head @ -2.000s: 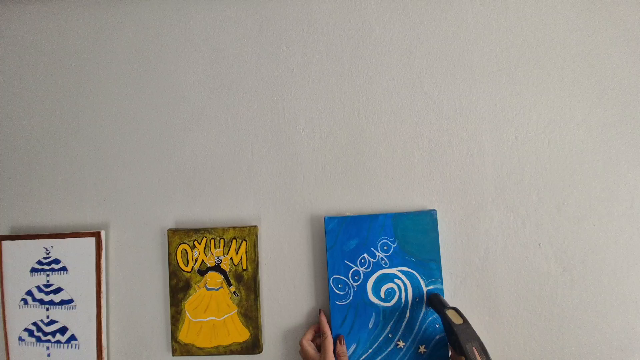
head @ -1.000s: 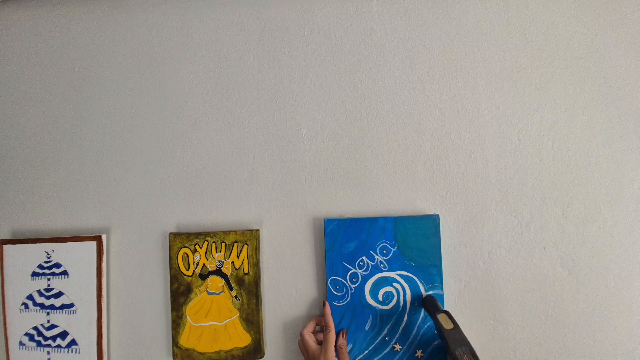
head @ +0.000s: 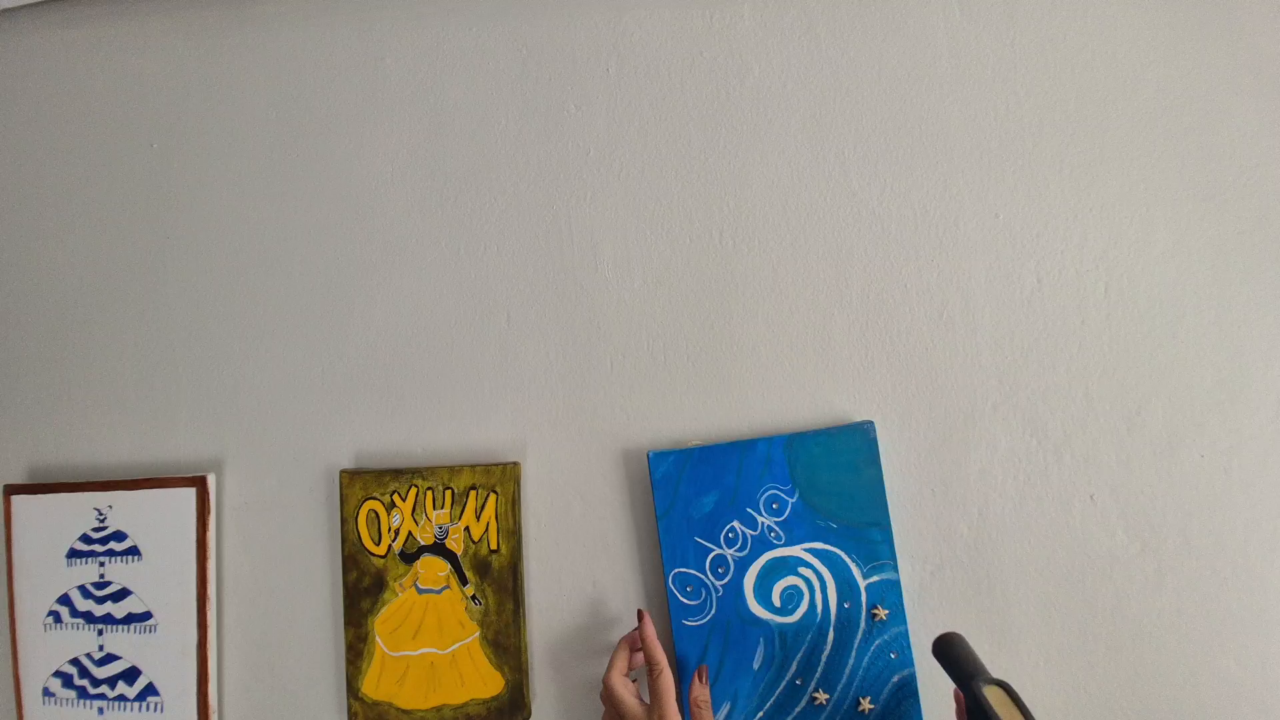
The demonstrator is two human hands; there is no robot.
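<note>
A blue canvas (head: 720, 520) painted with a white swirling wave, lettering and small star shapes leans slightly tilted against the pale wall. At its lower left edge, my left hand (head: 650, 675) grips the canvas, with the thumb on the front. Just right of the canvas, apart from it, is the dark rounded end of a handheld tool (head: 970, 670), its kind unclear. Only a fingertip of my right hand (head: 959, 703) shows beside the tool, at the bottom edge; the rest is out of frame.
A yellow and dark canvas (head: 435, 620) with a figure in a yellow dress hangs on the wall (head: 640, 250) to the left. Farther left is a white canvas (head: 180, 580) with a brown border and blue and white tiered umbrellas.
The blue canvas has tilted, its right side now higher. The handheld tool, earlier over the canvas's right edge, has moved off to the right and down.
</note>
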